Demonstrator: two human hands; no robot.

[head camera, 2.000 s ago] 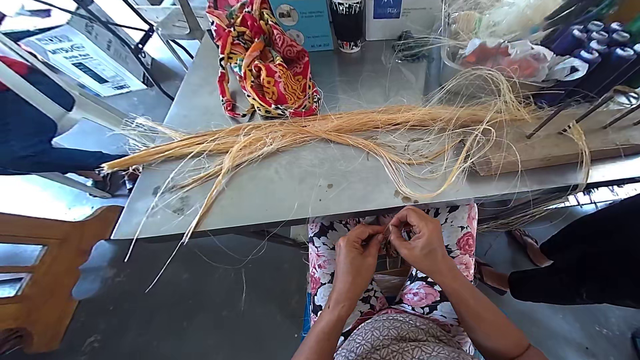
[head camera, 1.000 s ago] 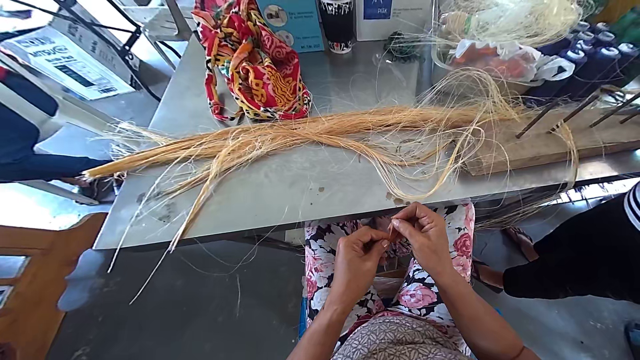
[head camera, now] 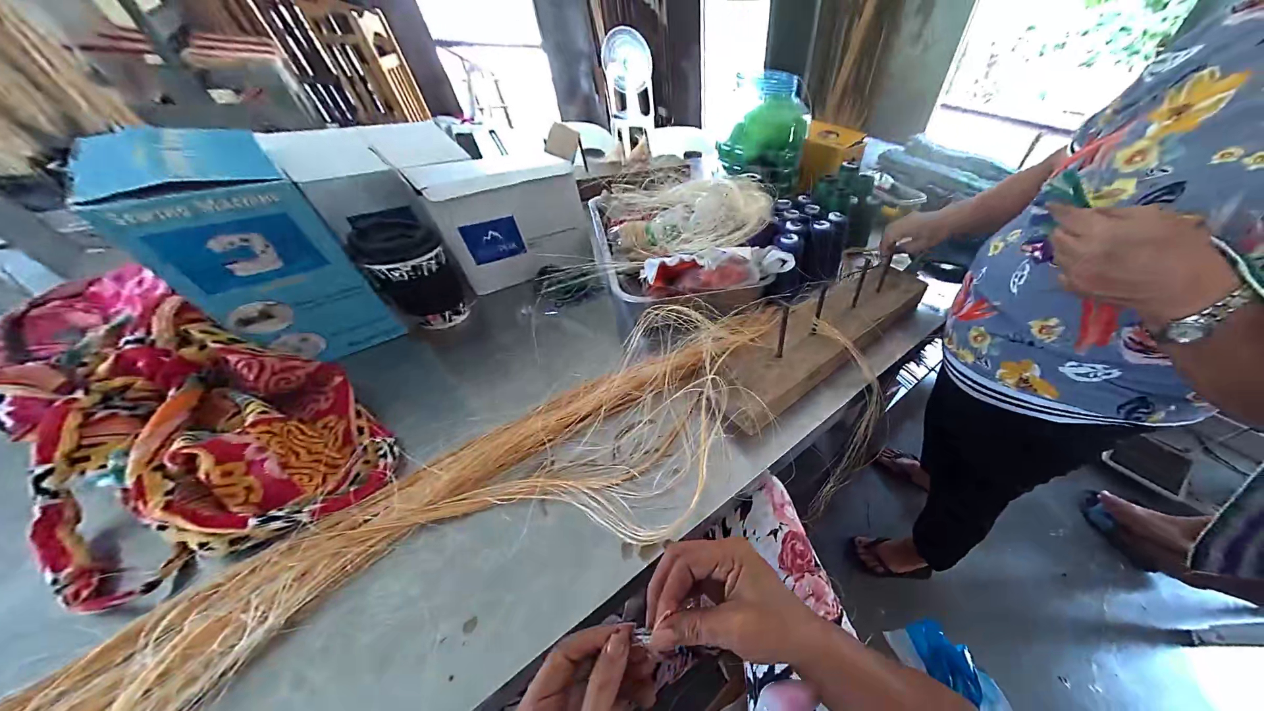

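At the table's near edge, over a floral-clad lap, my left hand pinches something thin and small between thumb and fingertips, perhaps a fiber strand. Touching it from the right, my right hand pinches the same spot; what lies between the fingertips is too fine to tell. Beyond them a long bundle of straw-coloured plant fibers runs across the metal tabletop. Its thin loose ends curl near a wooden board with upright metal pegs.
A patterned red cloth, a blue sewing machine box, a dark lidded cup and a white box stand at the left. Thread cones stand beside a plastic bin. A person stands at the right, one hand near the pegs.
The view has swung up and to the right, bringing the standing person's torso and arms into sight. My hands remain close together at the fingertips.
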